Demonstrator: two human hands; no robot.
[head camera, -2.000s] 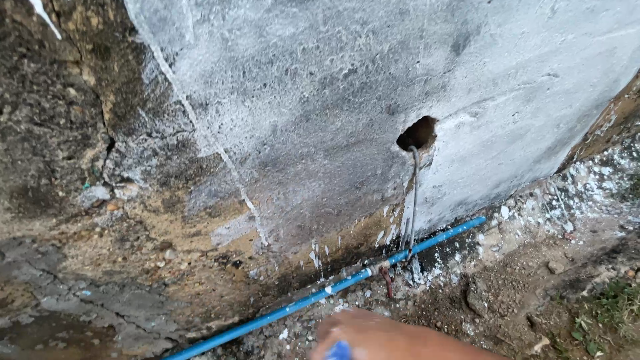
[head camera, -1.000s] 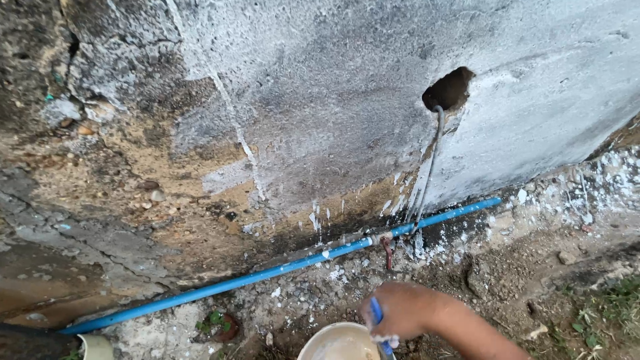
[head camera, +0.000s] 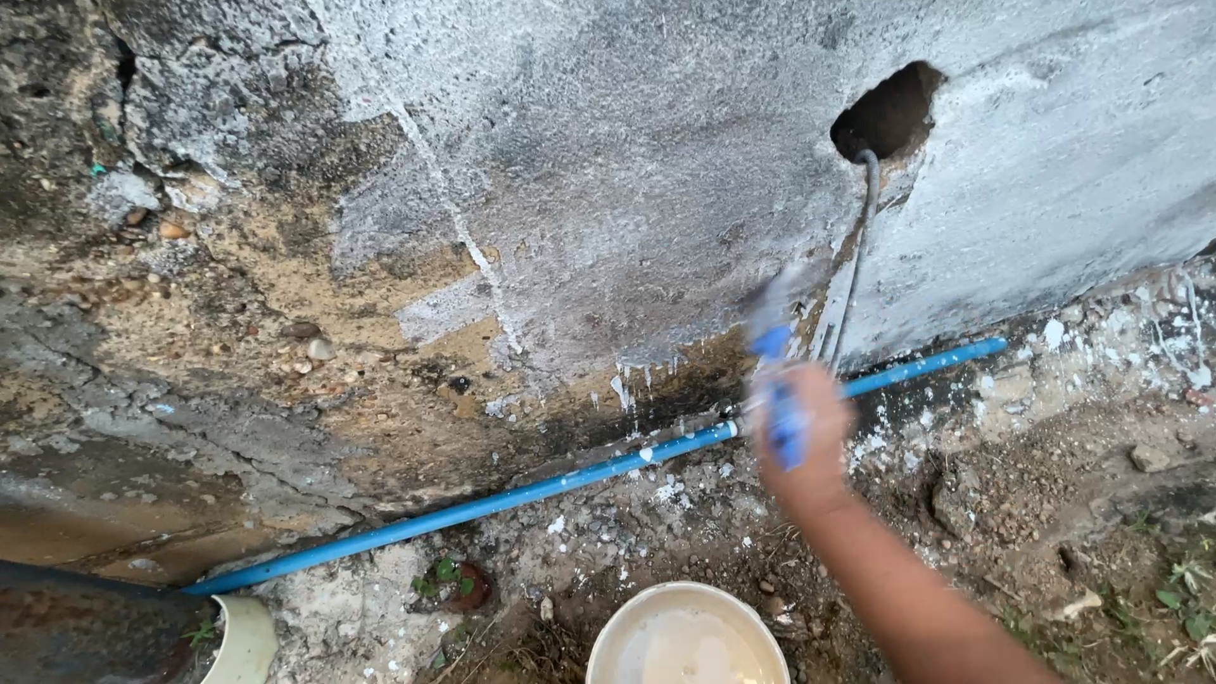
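My right hand (head camera: 807, 427) is closed around the blue handle of a paintbrush (head camera: 784, 408), blurred by motion. Its bristles are up against the lower part of the concrete wall (head camera: 608, 171), left of a grey cable (head camera: 860, 256) that hangs out of a hole (head camera: 888, 112). White paint streaks and drips mark the wall. Below the hand, a cream bucket (head camera: 689, 636) of whitish liquid stands on the ground, cut off by the bottom edge. My left hand is out of view.
A blue plastic pipe (head camera: 532, 489) runs along the wall's foot, spattered with white. At lower left are a dark rounded object (head camera: 85, 627) and a cream curved rim (head camera: 245, 641). Stony soil and small plants (head camera: 1187, 598) lie at right.
My right hand has moved up from beside the bucket to the wall with the brush in it. The bucket, not visible in the oldest frame, shows at the bottom now.
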